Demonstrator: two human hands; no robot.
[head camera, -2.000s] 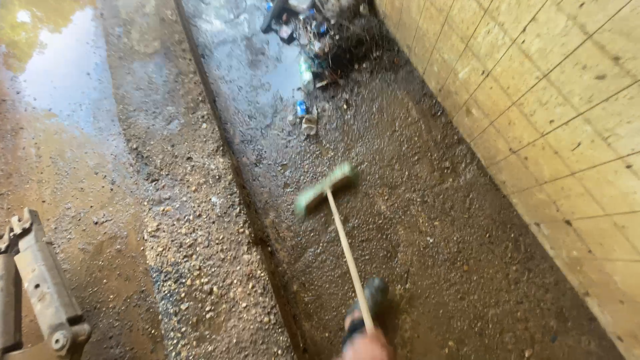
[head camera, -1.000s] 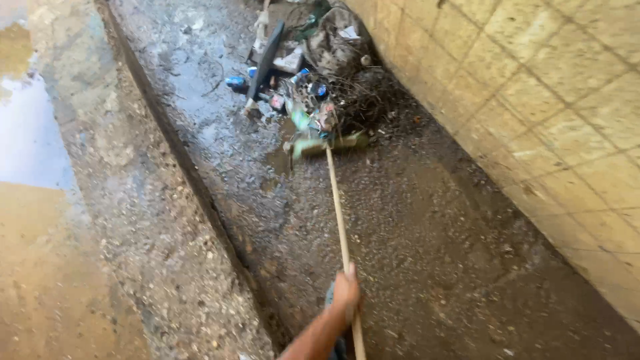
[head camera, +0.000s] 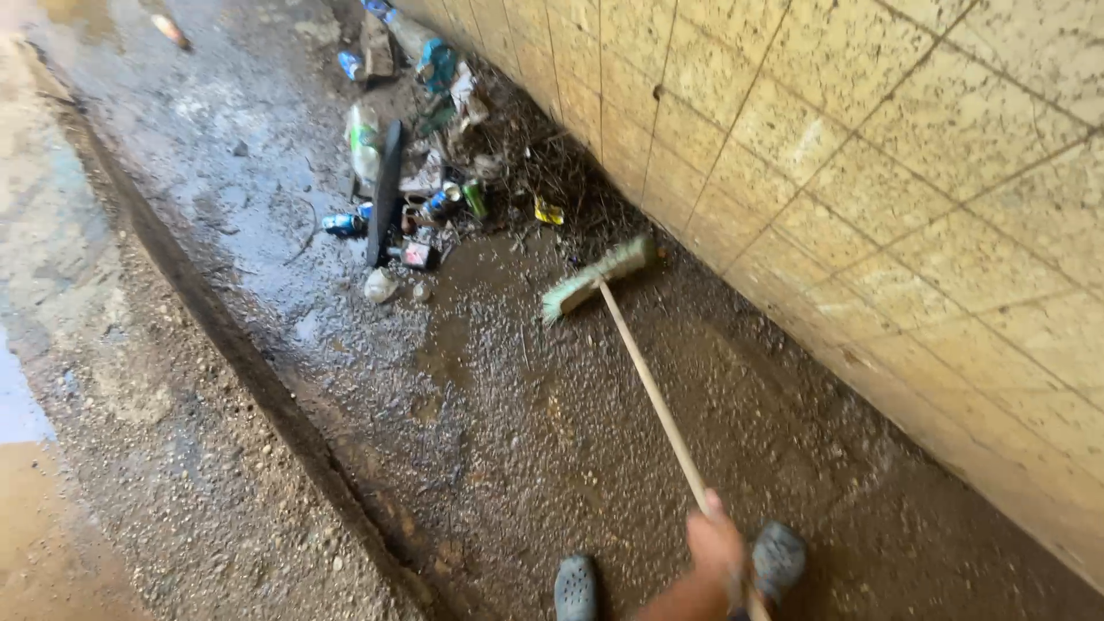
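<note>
My left hand (head camera: 716, 539) is closed around the wooden handle of a push broom (head camera: 660, 401), its forearm entering from the bottom edge. The broom's head, with pale green bristles (head camera: 595, 280), rests on the wet, gritty floor by the foot of the tiled wall. Just beyond it lies a heap of twigs and litter: a dark flat strip (head camera: 385, 194), a clear plastic bottle (head camera: 364, 142), blue cans (head camera: 343, 224), a green can (head camera: 474, 198) and a yellow wrapper (head camera: 548, 211). My right hand is out of view.
A yellow, mud-spotted tiled wall (head camera: 862, 190) runs along the right. On the left, a raised concrete edge (head camera: 216, 319) borders the muddy strip. Grey clogs (head camera: 576, 588) show at the bottom. More litter (head camera: 168, 30) lies at the upper left, and puddled water (head camera: 26, 517) beyond the edge.
The broom head has moved away from the cans and bottle to the right, against the wall side of the heap. The view has shifted forward along the strip.
</note>
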